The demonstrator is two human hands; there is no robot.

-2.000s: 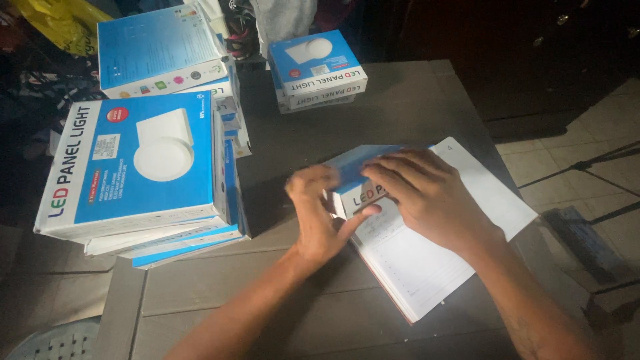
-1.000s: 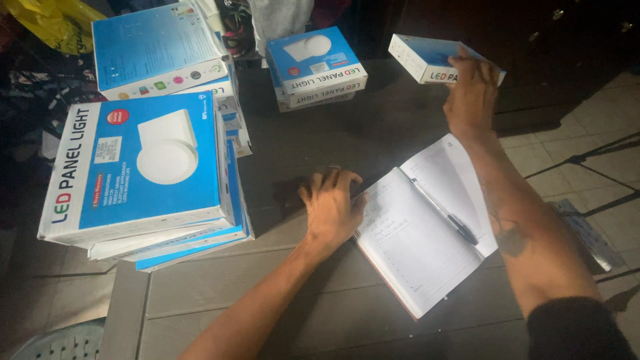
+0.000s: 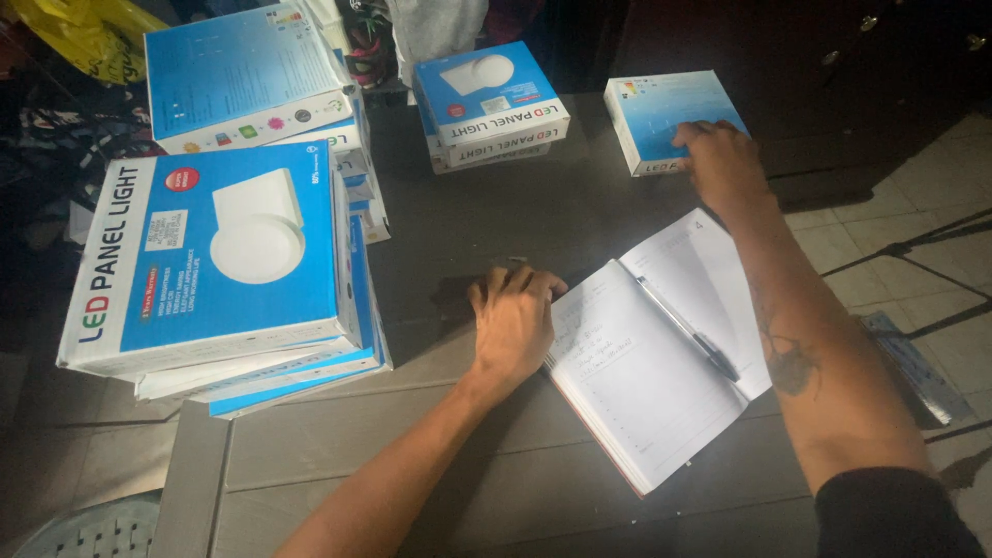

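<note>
A small blue and white LED panel light box [image 3: 666,112] lies at the table's back right. My right hand [image 3: 725,159] rests on its near right corner, fingers bent over the edge. My left hand [image 3: 515,314] lies beside the upper left edge of an open notebook [image 3: 651,403], fingers curled, with no object seen in it. The notebook has handwriting on its left page, and a clear ballpoint pen [image 3: 686,325] lies along its fold. Toward the back middle are small LED panel light boxes [image 3: 492,93] in a stack.
Larger LED panel light boxes [image 3: 225,256] are stacked at the left, with another stack [image 3: 248,77] behind them. A yellow plastic bag [image 3: 93,39] and cloths are at the back left. The wooden table [image 3: 333,457] ends at the right above a tiled floor.
Two seconds ago both hands were at a small box over the notebook. The right hand has carried it to the back right and put it down; the left hand has moved little since one second ago.
</note>
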